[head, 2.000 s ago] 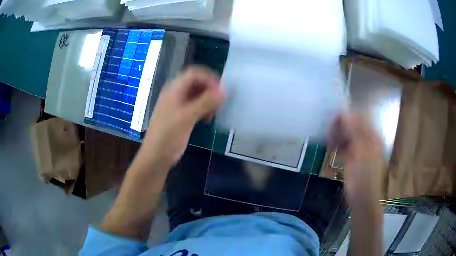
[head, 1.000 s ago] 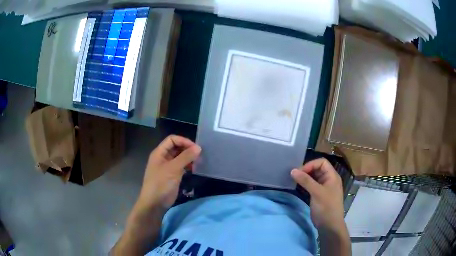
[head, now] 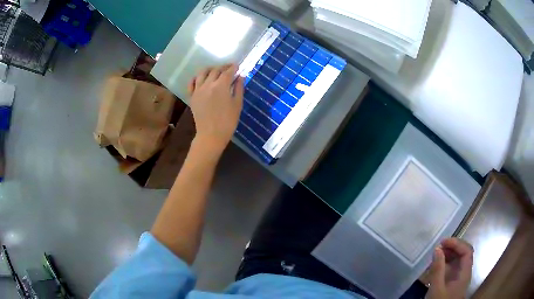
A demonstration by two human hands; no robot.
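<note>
My left hand (head: 216, 105) is over the left long edge of the blue solar cell stack (head: 287, 87), fingertips at its white side strip; no cell is lifted. The stack lies on a pale grey-green board (head: 181, 61). A frosted film sheet (head: 366, 204) lies flat at the bench's near edge, with a white-bordered square pad (head: 413, 210) showing through it. My right hand (head: 451, 268) is curled at the film's right edge, thumb and finger close together; whether they pinch the film is unclear. Any glass under the film cannot be made out.
White sheet piles (head: 375, 23) stand along the far side. A shiny brownish glass stack (head: 503, 216) in brown paper is at right. An open cardboard box (head: 170, 157) with crumpled paper (head: 134, 117) is below left. The dark green mat (head: 357, 146) shows between board and film.
The view has turned left. My left hand has let go of the film's near left corner and moved to the cell stack. My right hand is now farther up the film's right edge.
</note>
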